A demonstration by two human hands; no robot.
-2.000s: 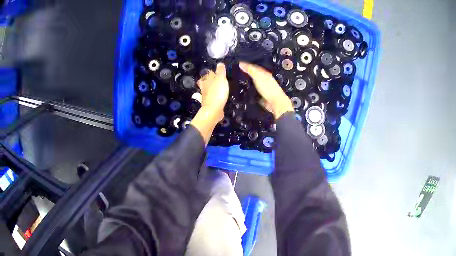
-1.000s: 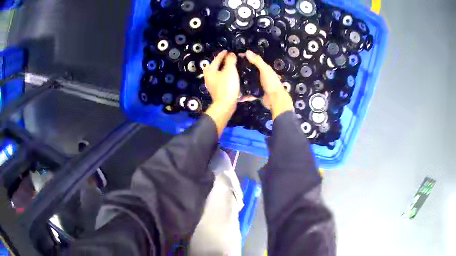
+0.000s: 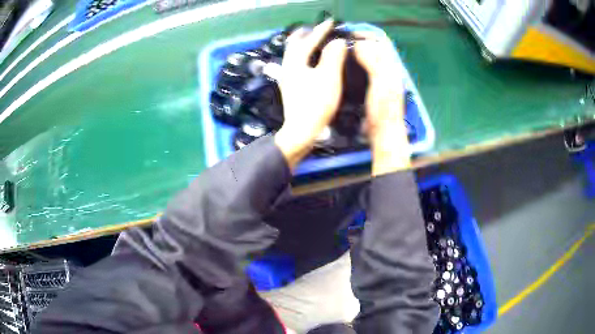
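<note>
A light blue shallow tray (image 3: 423,130) stands on the green bench. Many round black disc parts (image 3: 228,104) with pale centres lie in its left side. My left hand (image 3: 310,85) and my right hand (image 3: 385,78) are over the tray, fingers bent around a dark cluster of black discs between them. Both hands are blurred, and how many discs they hold is hidden.
The green bench (image 3: 117,150) has white lines at its far left. A deep blue bin (image 3: 479,254) of discs stands below the bench edge at right. Another blue tray (image 3: 104,14) is at the back left. White-and-yellow equipment (image 3: 535,42) is at the upper right. Slotted racks (image 3: 42,290) are at lower left.
My hands have moved from inside the deep bin to over the tray on the bench, with black discs between them. The view has shifted, and the bin now shows at lower right.
</note>
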